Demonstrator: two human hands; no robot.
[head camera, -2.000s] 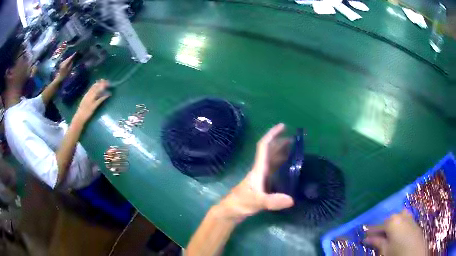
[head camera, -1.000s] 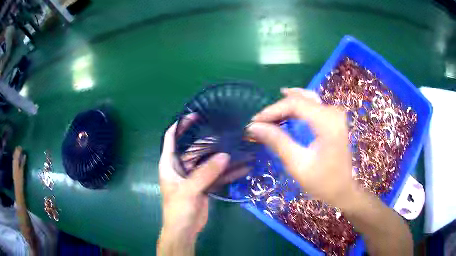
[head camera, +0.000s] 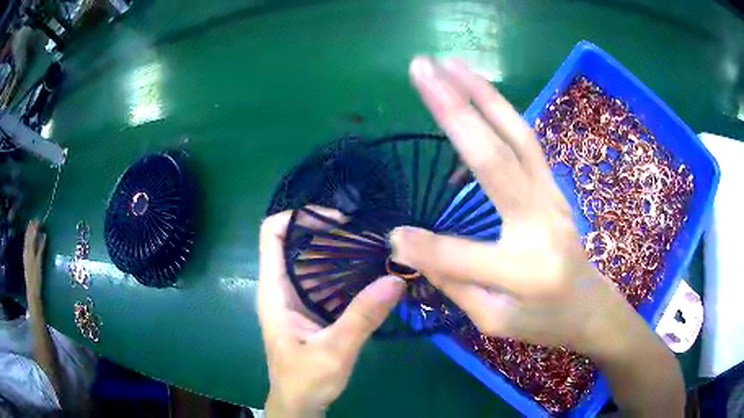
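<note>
A black fan grille (head camera: 334, 282) with thin radiating ribs is held up over the bench at the centre. My left hand (head camera: 314, 326) grips its left and lower part, thumb near the hub. A copper trim ring (head camera: 400, 268) shows at the hub, partly hidden by my right hand's thumb. My right hand (head camera: 522, 245) presses there with the thumb, its upper fingers spread and raised. Another dark grille (head camera: 347, 175) lies behind the held one. The blue parts bin (head camera: 583, 61), full of loose copper rings, is at the right, partly under the held grille.
Ringed grilles (head camera: 147, 216) overlap at the left. Loose copper rings (head camera: 86, 318) lie further left, near another person's hand (head camera: 33, 253) and white sleeve. A white oval part (head camera: 681, 318) and a white board (head camera: 724, 261) are right of the bin. The green bench (head camera: 269, 73) runs behind.
The view has turned towards the bin since the earliest frame. My left hand has taken hold of a grille. My right hand has left the bin, brought a ring to the hub and spread its upper fingers.
</note>
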